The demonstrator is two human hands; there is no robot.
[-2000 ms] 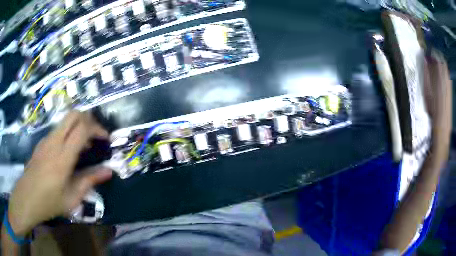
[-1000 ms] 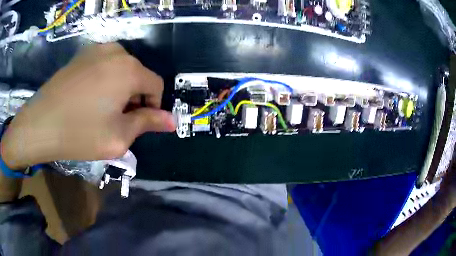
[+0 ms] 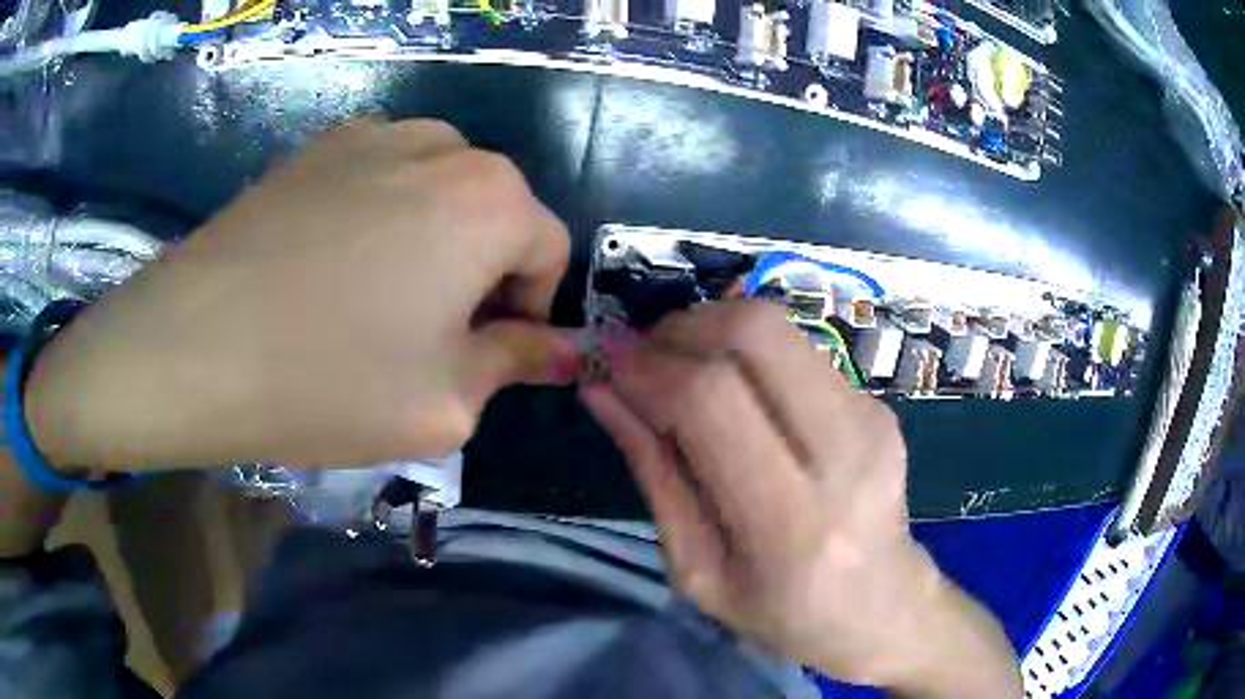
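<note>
A power strip housing (image 3: 956, 266) lies open on the dark mat, with a circuit board and a row of white blocks inside. A blue wire (image 3: 806, 264) arches over the board. A yellow-green wire (image 3: 842, 344) shows beside my right hand. My left hand (image 3: 341, 301) and my right hand (image 3: 778, 464) meet at the housing's left end, fingertips pinching the white cord end (image 3: 595, 358), which they mostly hide. The power plug (image 3: 417, 492) hangs at the mat's front edge below my left hand, its plastic bag beside it.
Another open strip (image 3: 683, 78) lies beyond, its white cord (image 3: 82, 48) running left. Plastic-wrapped cord (image 3: 82, 253) lies at the left. A white and brown upright edge (image 3: 1174, 396) stands at the right, near a blue crate (image 3: 956, 560).
My right hand has come from the far right to the cord end and meets my left hand there. My left hand, the strip and the plug appear further right in view.
</note>
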